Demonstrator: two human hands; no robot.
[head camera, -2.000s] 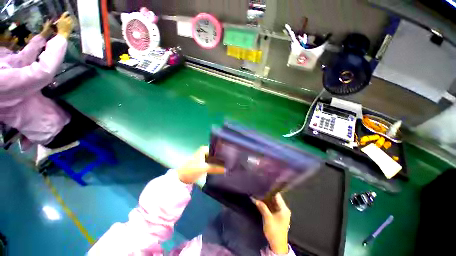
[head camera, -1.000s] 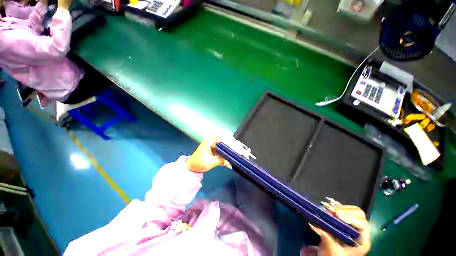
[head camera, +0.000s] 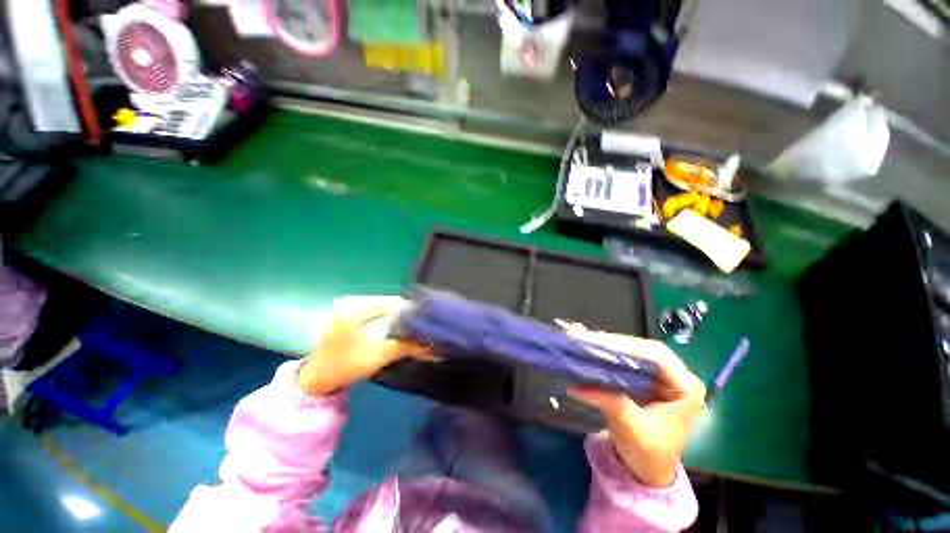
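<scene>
A blue-violet tablet (head camera: 500, 338), blurred by motion, is seen nearly edge-on in front of me. It is held above the near part of a flat black two-slot tray (head camera: 583, 289) with a centre rib. My left hand (head camera: 359, 344) grips its left end. My right hand (head camera: 651, 401) grips its right end, fingers over the far side and thumb on the near side. The tray's visible parts hold nothing. Whether I hold one tablet or two together cannot be told.
Right of the tray are a small shiny bottle-like item (head camera: 682, 321) and a blue-violet pen (head camera: 732, 362). A tall black stack (head camera: 880, 354) stands at the right. Behind are an accessory tray with calculator (head camera: 607, 194), a crumpled clear strip (head camera: 677, 269) and a dark fan (head camera: 621, 85).
The view has swung right, bringing the black stack into sight. The tablet, held in both hands throughout, has tilted from a steep slant to nearer level and now covers the tray's near part.
</scene>
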